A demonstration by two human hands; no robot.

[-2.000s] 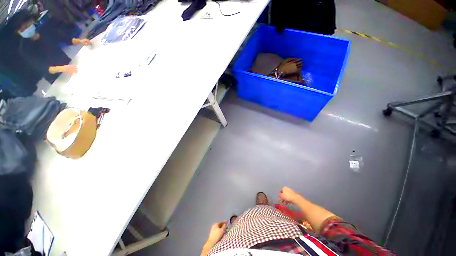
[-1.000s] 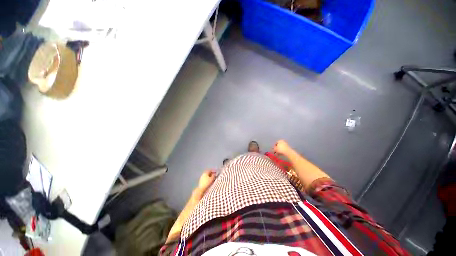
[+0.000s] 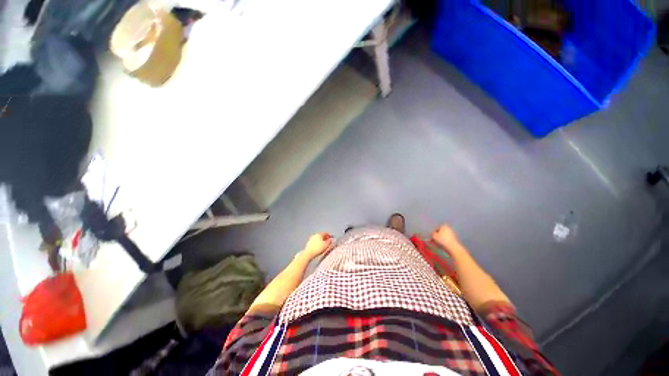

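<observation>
My left hand (image 3: 318, 244) hangs at the left side of my checked apron (image 3: 367, 272), small and slightly blurred. It touches nothing that I can make out. My right hand (image 3: 444, 236) hangs at the right side of the apron, its fingers loosely curled. No object shows in it, but its finger detail is unclear. The long white worktable (image 3: 242, 95) lies to the left. A tan roll (image 3: 152, 48) stands on its far part, and dark garments (image 3: 51, 139) lie along its left side.
A blue plastic bin (image 3: 513, 73) stands on the floor at the upper right. An olive sack (image 3: 220, 292) is by the table's near end. A red item (image 3: 53, 310) lies at the table's near left corner. A small clear bag (image 3: 562, 230) lies on the floor at right.
The view has tilted down and turned, bringing the olive sack and red item into view; the coworker has left the picture. Both my hands stay beside the apron.
</observation>
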